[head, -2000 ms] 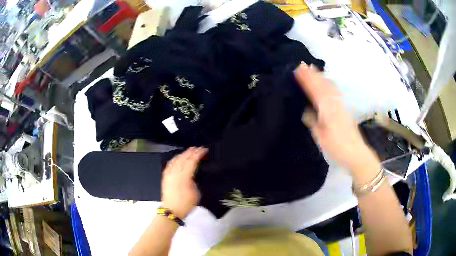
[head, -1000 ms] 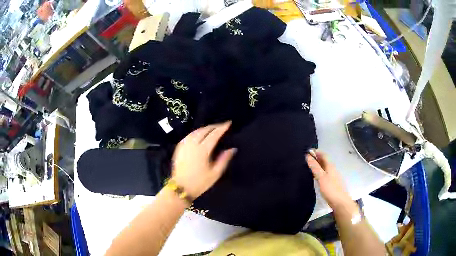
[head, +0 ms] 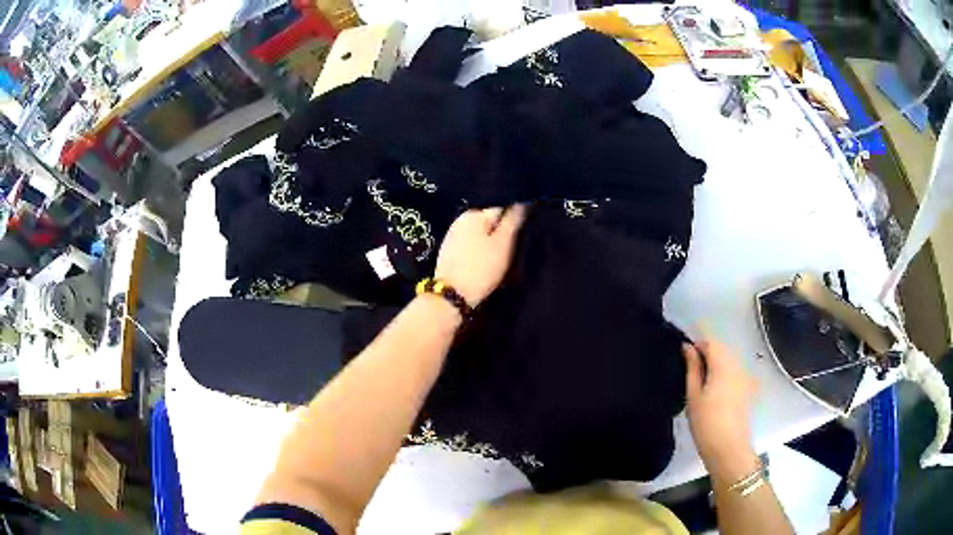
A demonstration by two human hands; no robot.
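The black garment with pale gold embroidery lies spread in a heap over the white table and over part of the black sleeve board, whose rounded end shows at the left. A small white label lies on the cloth. My left hand is on the middle of the garment, thumb and fingers together on a fold of cloth. My right hand pinches the garment's right edge. The steam iron rests on the table to the right of my right hand.
A wooden beam lies at the far left of the table. A small tray and snips are at the far right. A blue basket is below the right edge. A white hose runs from the iron.
My left hand has moved away from me and to the right, from lying spread on the cloth to gripping a fold. My right hand stays at the garment's right edge. The near hem now shows more embroidery.
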